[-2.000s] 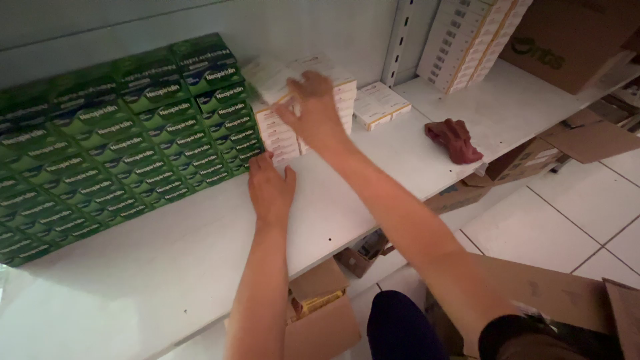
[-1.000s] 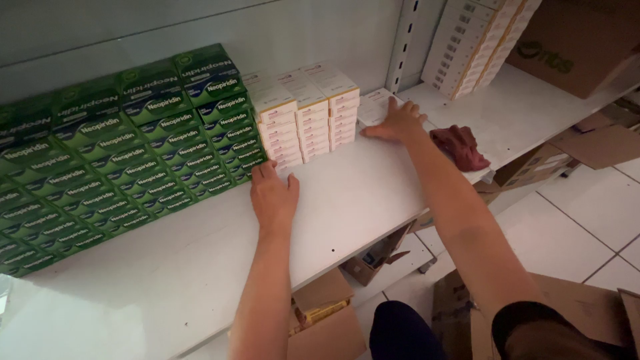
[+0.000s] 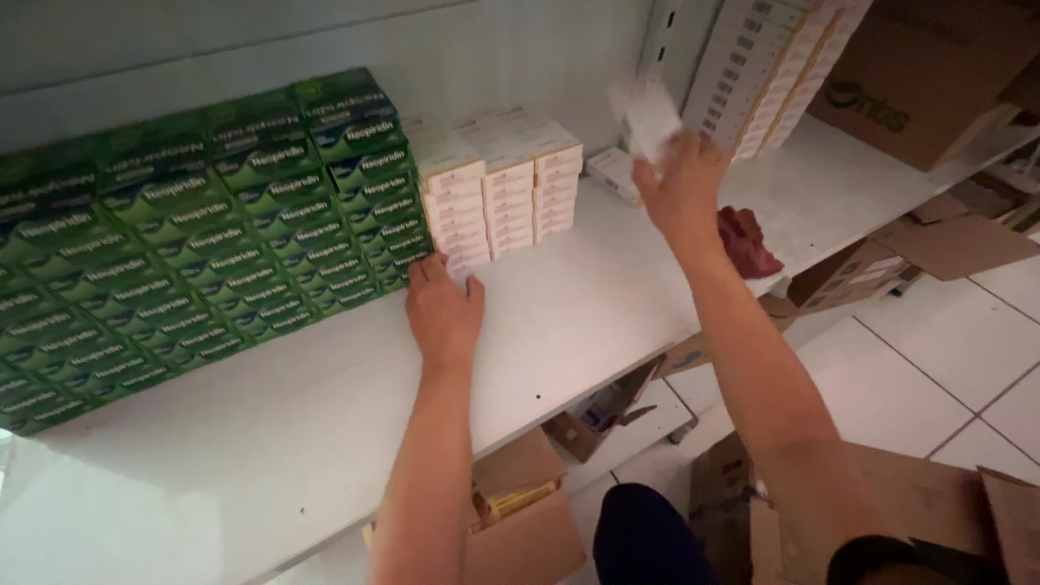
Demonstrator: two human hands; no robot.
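Note:
My right hand (image 3: 682, 183) holds a small white medicine box (image 3: 652, 122), blurred, above the shelf and near the upright. Just below it another white box (image 3: 615, 174) lies flat against the back. My left hand (image 3: 443, 305) rests on the shelf, its fingertips at the lower corner where the green Neopiridin boxes (image 3: 284, 191) meet the white and pink box stacks (image 3: 512, 195). It holds nothing that I can see, and its thumb stands apart from the fingers. A crumpled dark red cloth (image 3: 747, 244) lies on the shelf beside my right forearm.
The white shelf (image 3: 325, 455) runs across the view. A tall stack of white boxes (image 3: 751, 73) and a large cardboard box (image 3: 914, 81) stand at the upper right. Open cartons (image 3: 520, 520) sit below the shelf edge; another carton (image 3: 861, 487) is at the lower right, by tiled floor.
My right hand has moved from the white and pink stacks to the flat boxes on the right, and has lifted one. My left hand has stayed at the corner of the green stack.

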